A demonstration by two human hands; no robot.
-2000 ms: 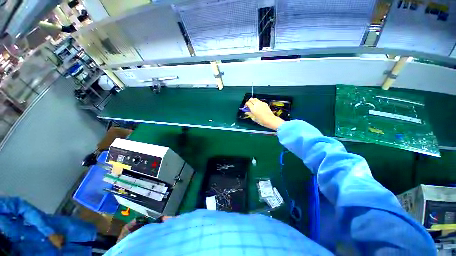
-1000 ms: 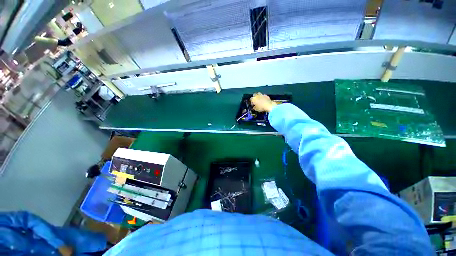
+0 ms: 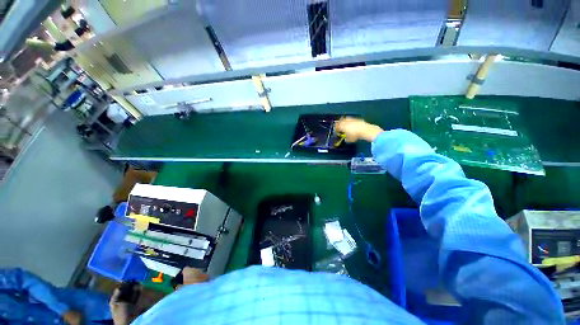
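My right hand [image 3: 353,129] is at the right side of the black tool tray [image 3: 323,150] on the rear shelf, fingers over yellow-handled tools. Whether it grips one cannot be told. A blue-handled tool [image 3: 308,140] lies at the tray's left. What seems to be my left hand [image 3: 192,276] shows small at the bottom, beside the white-grey machine [image 3: 215,219], mostly hidden by my smock; its fingers are unclear. The machine has dials, a red switch and a sloping rail [image 3: 168,239]. An orange handle [image 3: 158,277] shows below it.
A black component tray [image 3: 283,222] holds loose silvery parts. Zip bags [image 3: 339,237] lie beside it. A large green PCB [image 3: 474,149] is on the rear shelf. Blue bins stand left [image 3: 108,257] and right [image 3: 395,254]. Another machine [image 3: 553,244] is right. Another person's blue sleeve [image 3: 35,295] shows lower left.
My right hand has moved from the tray's left part to its right side. The blue-handled tool is now uncovered at the left. The right blue bin shows more.
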